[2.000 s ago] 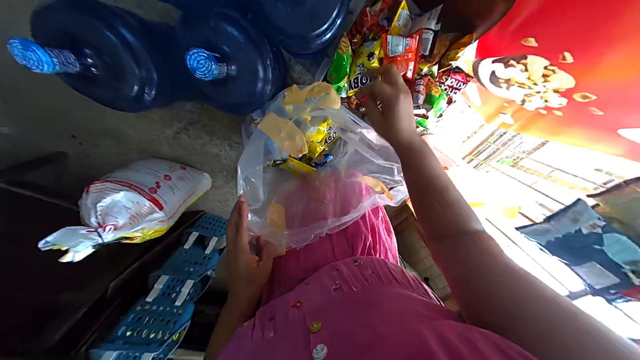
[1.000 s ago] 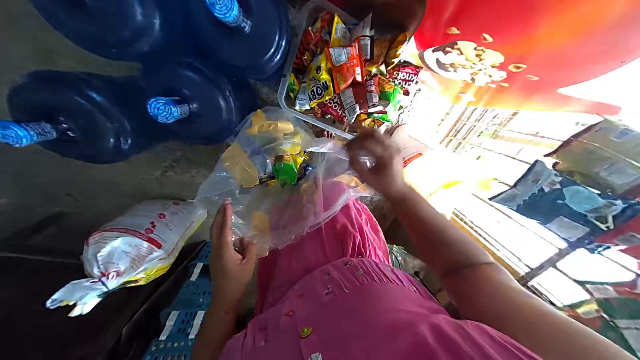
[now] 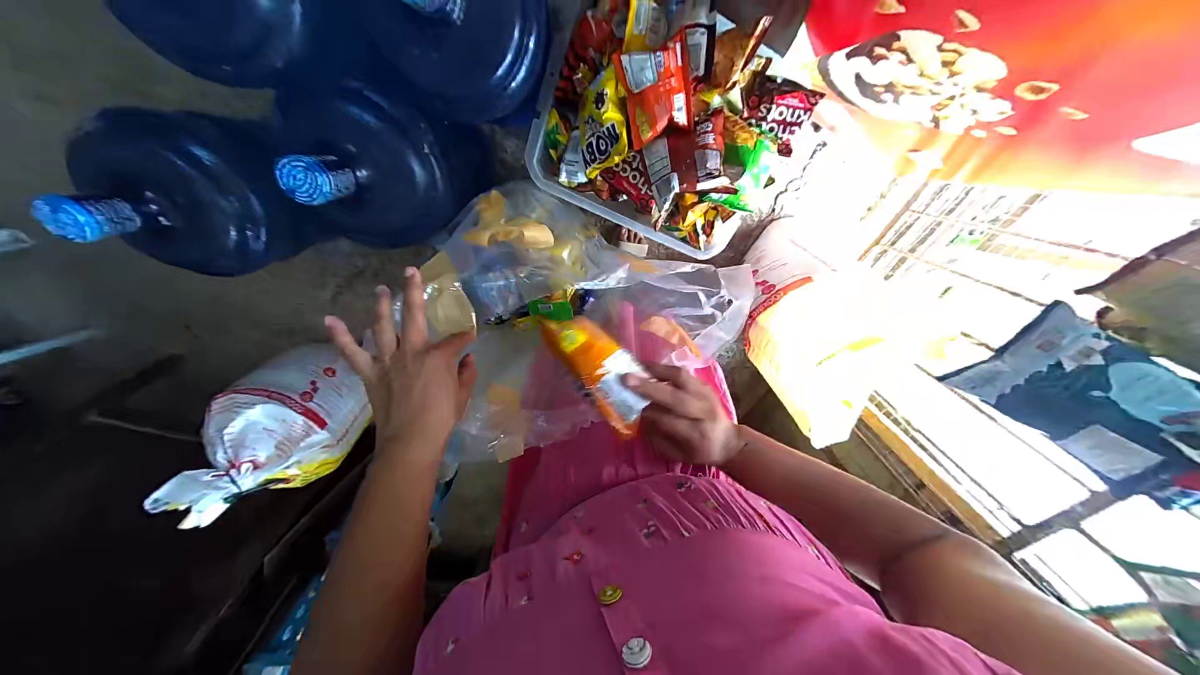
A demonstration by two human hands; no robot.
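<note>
My right hand (image 3: 684, 415) grips an orange and silver snack packet (image 3: 597, 367), slightly blurred, over my lap. My left hand (image 3: 410, 370) is raised with fingers spread beside the clear plastic bag (image 3: 539, 412), holding nothing; whether its thumb side touches the bag I cannot tell. The bag lies spread across my lap, with pieces of tan tape on it. A few small packets, one of them green (image 3: 551, 309), show at its middle. Beyond the bag stands a clear plastic tub (image 3: 614, 218) heaped with snack packets, among them a yellow one (image 3: 603, 122) and a red-orange one (image 3: 654, 89).
Several large blue water bottles (image 3: 197, 192) lie or stand at the upper left. A tied white sack (image 3: 281, 412) rests at the left, and another filled sack (image 3: 806, 319) is right of the bag. A red printed banner (image 3: 1078, 84) hangs at the upper right, above a bright metal grille.
My right hand has come from the tub's near edge back to my lap, and an orange packet now shows in it. My left hand has lifted from the bag's edge and spread its fingers.
</note>
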